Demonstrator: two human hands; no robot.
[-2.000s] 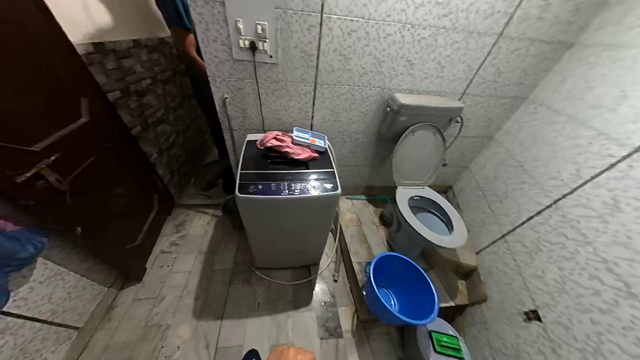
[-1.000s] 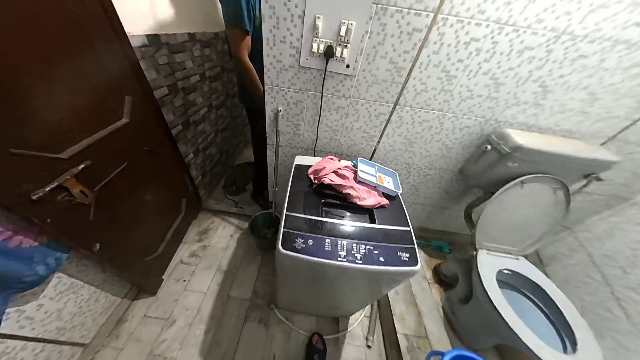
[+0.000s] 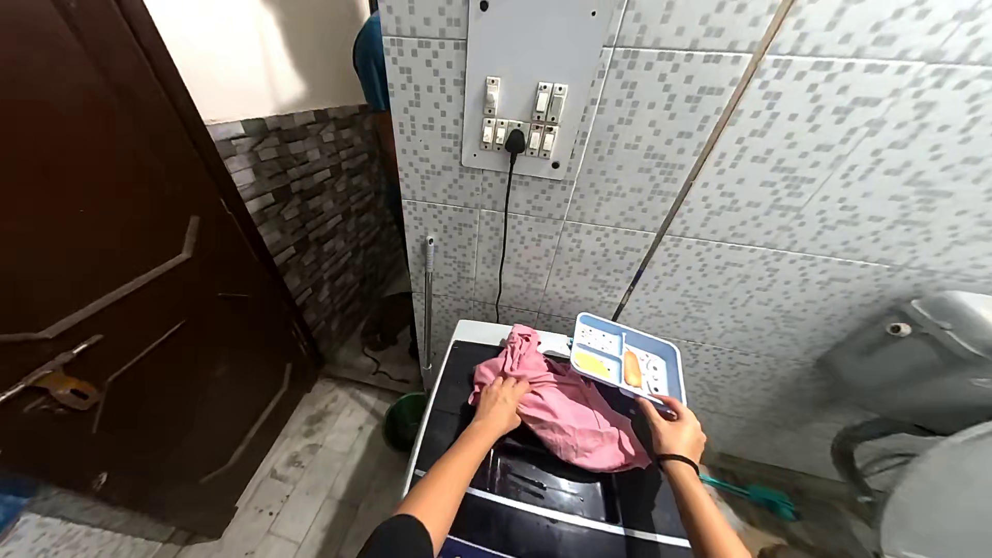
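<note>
My left hand (image 3: pixel 500 403) lies with its fingers on a crumpled pink cloth (image 3: pixel 573 418), gripping part of it. The cloth is spread over the black lid of a top-loading washing machine (image 3: pixel 542 488). With thumb and fingers my right hand (image 3: pixel 673 426) grips the near edge of a blue-rimmed divided tray (image 3: pixel 659 358). Yellow and orange patches show in the tray's compartments. The tray is at the back right of the machine, touching the cloth's right side. A dark band is around my right wrist.
A switch panel (image 3: pixel 535 85) with a plugged-in black cord (image 3: pixel 504 232) is on the tiled wall. A metal rod (image 3: pixel 428 302) and green bucket (image 3: pixel 404 418) stand left of the machine. A brown door (image 3: pixel 132 256) is at left, a toilet cistern (image 3: pixel 914 364) at right. Behind the wall's edge, a person's sleeve (image 3: pixel 370 62) shows.
The view has moved in close over the washing machine. Both my hands have come into view, the left onto the pink cloth, the right onto the tray's edge.
</note>
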